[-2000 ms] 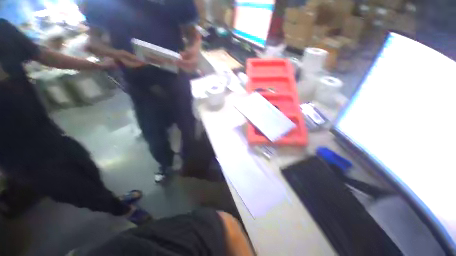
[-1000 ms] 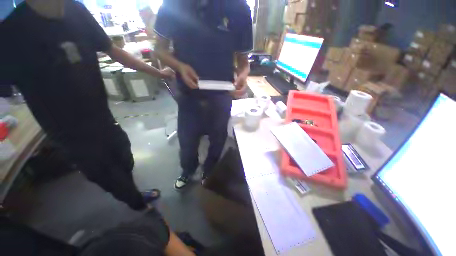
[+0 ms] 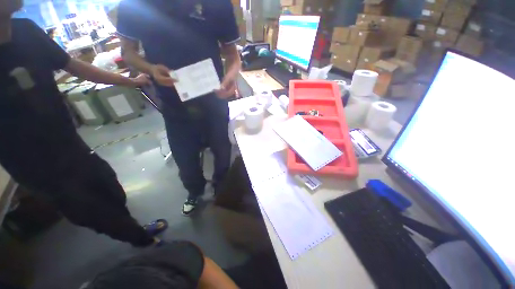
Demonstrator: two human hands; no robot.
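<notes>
Neither of my hands shows. A dark sleeve with a bit of bare forearm is cut off by the bottom edge. Nearest on the desk, a black keyboard lies below a large bright monitor. A red-orange parts tray holds tiny shiny pieces, and a white form lies slanted across it. Another form with punched-hole edges lies flat along the left desk edge. A small printed card is at the tray's lower end. A bright blue object, perhaps a stapler, is between tray and keyboard.
A standing person across the aisle holds a white printed sheet in both hands. Another person stands at left, one arm reaching towards them. White rolls, a calculator-like device, a smaller monitor and stacked boxes are behind.
The view has shifted, and the desk sits further left and higher than a second ago. The standing person's sheet, seen nearly edge-on before, now shows its printed face.
</notes>
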